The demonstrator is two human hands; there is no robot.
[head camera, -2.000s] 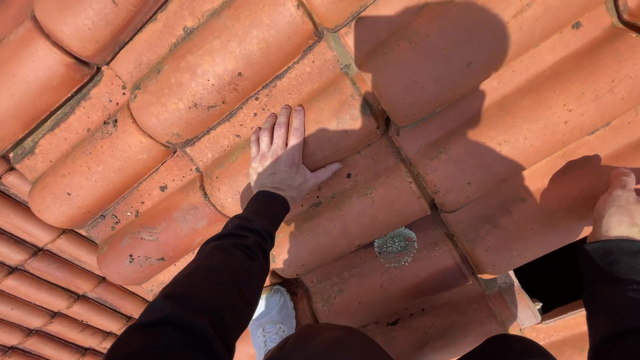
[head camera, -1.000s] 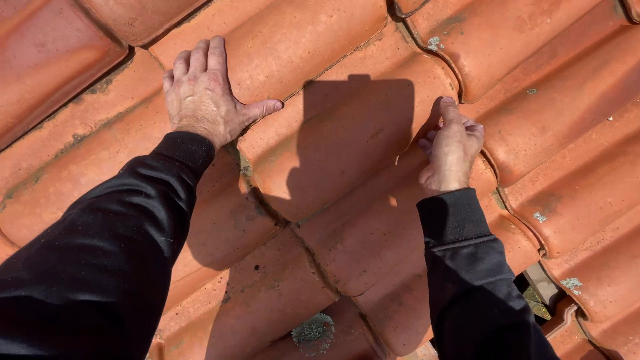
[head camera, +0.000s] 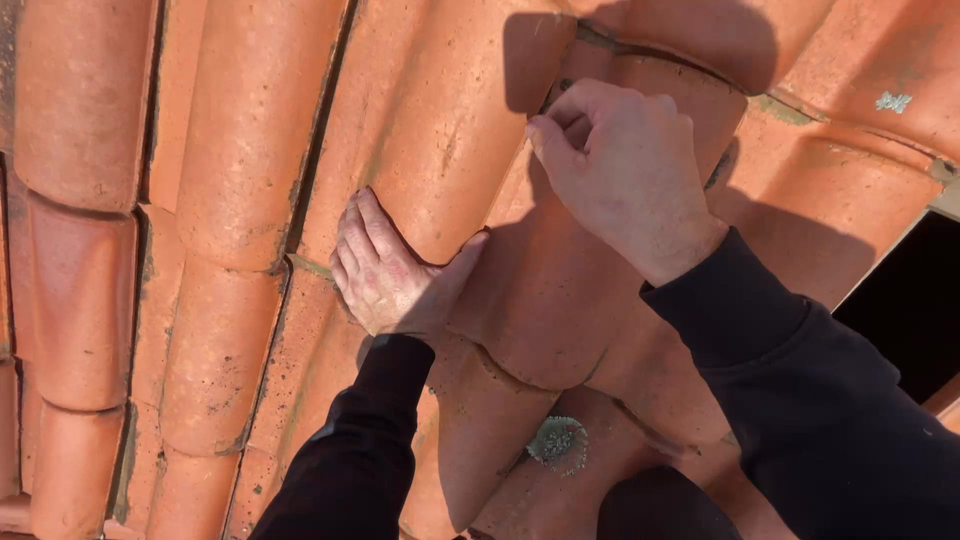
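My left hand (head camera: 394, 266) lies with its palm on the lower end of a curved clay roof tile (head camera: 435, 142), fingers close together and thumb spread to the right. Above and to its right, my right hand (head camera: 626, 169) is bent with thumb and index finger nearly meeting at that tile's right edge. Whether the fingertips pinch the edge cannot be told. Below my right hand, another clay tile (head camera: 555, 330) lies partly in shadow. Both wrists are covered by dark sleeves.
A dark opening in the roof (head camera: 907, 307) lies at the right, partly behind my right sleeve. Round grey-green lichen (head camera: 559, 445) grows on a lower tile. Overlapping tile rows (head camera: 225, 150) run down the left. My dark-clothed knee (head camera: 664, 506) shows at the bottom.
The view has turned strongly. My right hand was at the right edge of view two seconds ago and is now near my left hand. My left hand's fingers have drawn closer together since one second ago.
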